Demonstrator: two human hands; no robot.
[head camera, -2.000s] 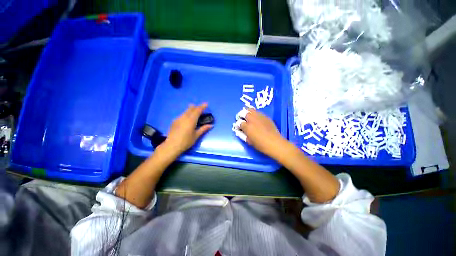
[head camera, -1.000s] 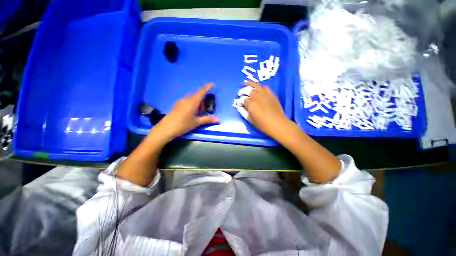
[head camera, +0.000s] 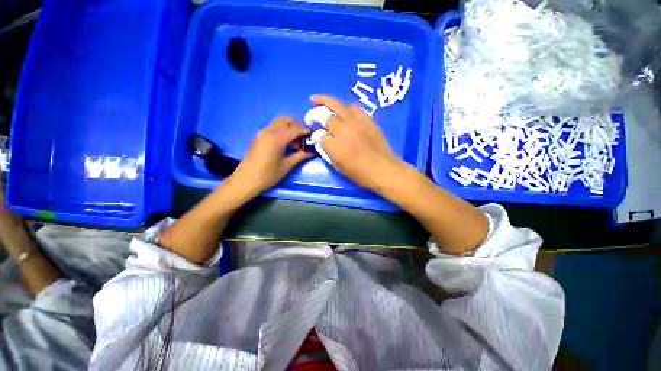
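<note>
My left hand (head camera: 268, 159) is shut on a black housing (head camera: 306, 142) over the middle of the blue work tray (head camera: 239, 109). My right hand (head camera: 355, 145), with white wraps on its fingers, meets the left hand at the housing. Its fingertips are at the housing; a small white piece seems to show there, but it is too small and covered to be sure. Loose white clips (head camera: 393, 85) lie in the right part of the tray. One black housing (head camera: 238, 54) lies at the tray's upper left, and more black pieces (head camera: 210, 155) lie at the lower left.
A deeper blue bin (head camera: 87, 109) stands at left. A blue tray at right holds heaped white clips (head camera: 536, 156) under a clear bag of clips (head camera: 536, 65). A pale panel (head camera: 638, 174) lies beyond it. A neighbouring person's arm (head camera: 29, 257) shows at lower left.
My right hand has moved left from the loose clips to the housing at my left hand. The view has shifted, so the trays sit higher. A neighbour's arm has appeared at lower left.
</note>
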